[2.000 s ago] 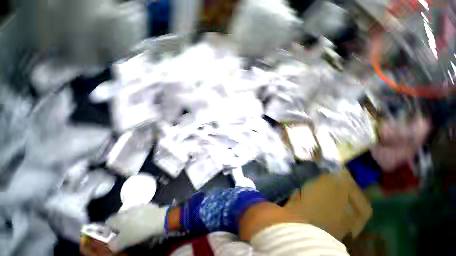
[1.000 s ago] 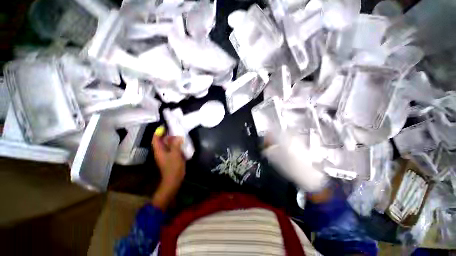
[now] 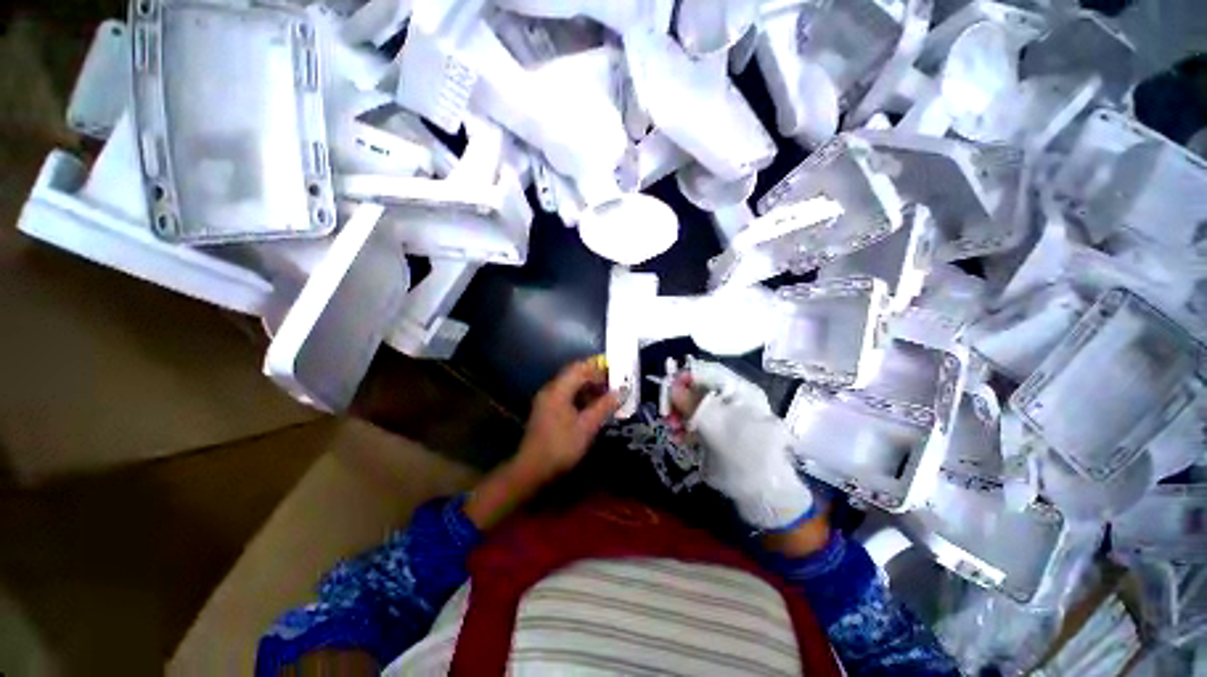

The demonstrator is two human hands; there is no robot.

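My left hand, bare with a yellow band on a finger, holds a white plastic bracket by the lower end of its plate. The bracket's neck points right to a round end. My right hand, in a white knitted glove, has a small white clip at its fingertips, just right of the plate. A loose pile of small clips lies on the dark bench between and below my hands, partly hidden by the right one.
White housings and other moulded parts are heaped at the back, left and right. A white disc lies behind the bracket. Brown cartons stand at the lower left. A small box of strips is at the lower right.
My left hand has moved right and holds the bracket nearer the clip pile. My right hand, blurred before, has come in beside it with a small clip at its fingertips.
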